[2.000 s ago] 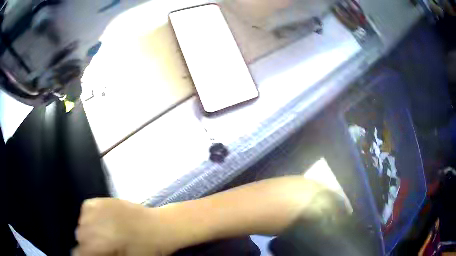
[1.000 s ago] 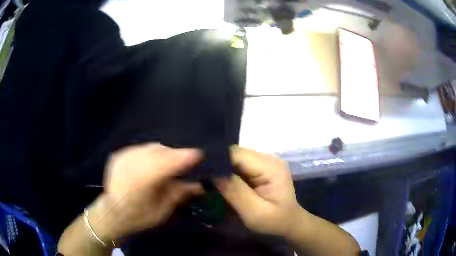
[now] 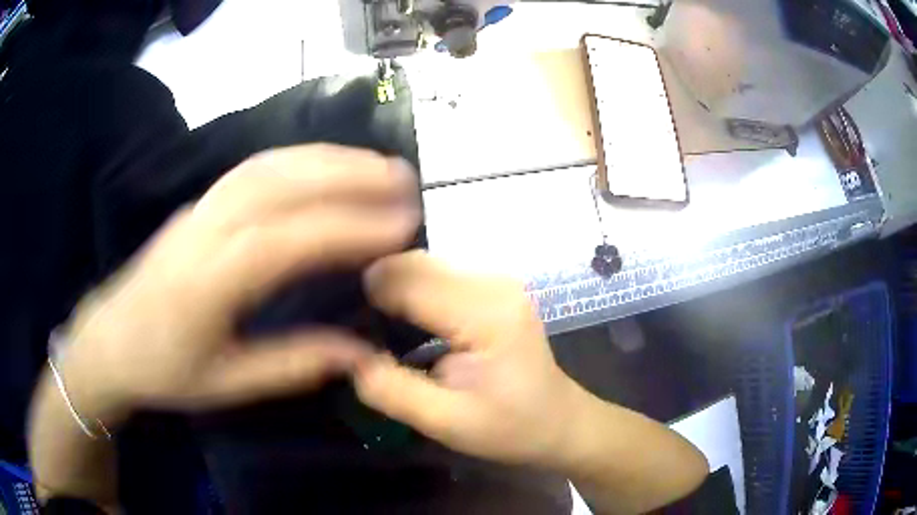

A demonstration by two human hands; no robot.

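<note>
A large black cloth (image 3: 131,181) spreads over the left of the table and hangs towards my lap. Its right edge runs up to the presser foot (image 3: 386,82), which has a small yellow piece beside it. My left hand (image 3: 251,272) is blurred and arches over the cloth, thumb and fingers apart; whether it grips the cloth is hidden. My right hand (image 3: 483,362) pinches the cloth's edge between thumb and forefinger, close to the left hand's fingertips.
A smartphone (image 3: 638,121) with a bright screen lies on the machine bed, its dark charm (image 3: 605,260) near the ruler strip (image 3: 694,264) on the table's front edge. A blue basket (image 3: 877,372) with white scraps stands at lower right. White paper (image 3: 716,443) lies below the table.
Since one second ago, my left hand has moved up over the cloth and its fingers have spread. The right hand stays near the edge. The view has shifted, so the phone appears further left.
</note>
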